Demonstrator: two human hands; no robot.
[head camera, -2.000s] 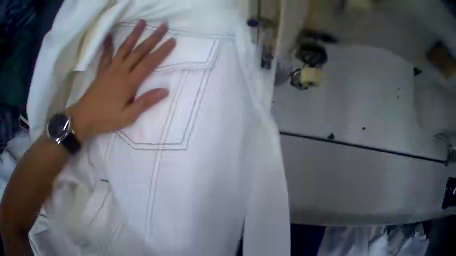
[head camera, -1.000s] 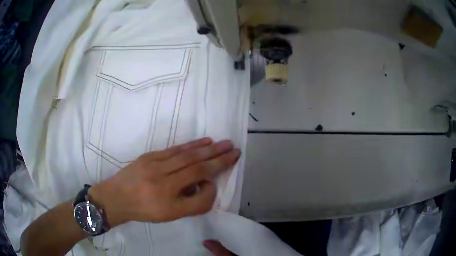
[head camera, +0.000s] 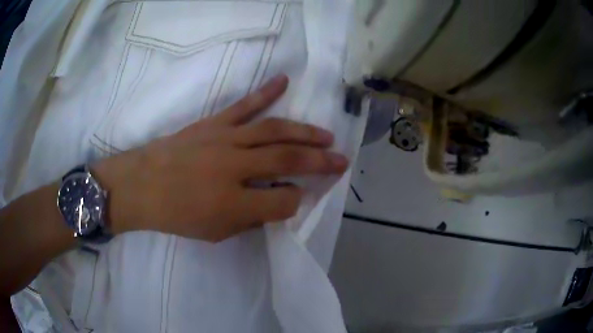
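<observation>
The white jacket body (head camera: 214, 279) lies over the table's left part. Its pointed chest pocket flap (head camera: 208, 23), outlined in dark stitching, shows at the top. My left hand (head camera: 227, 169), with a watch on the wrist, lies on the cloth with fingers spread towards the front edge. The plain front placket (head camera: 325, 65) runs along that edge, and a loose white strip (head camera: 305, 286) hangs below my fingers. The presser foot area (head camera: 353, 101) is at the cloth edge, beside the shiny needle plate (head camera: 378, 120). My right hand is not in view.
The cream machine head (head camera: 481, 58) fills the upper right, with a metal mechanism under it. The table (head camera: 416, 273) has a dark seam line across it and small dark specks. White cloth (head camera: 527, 325) shows below the table at the lower right.
My left hand has moved up relative to the cloth's front edge and its fingers have spread. The view has shifted, with more of the machine head showing. The fingertip at the bottom is gone.
</observation>
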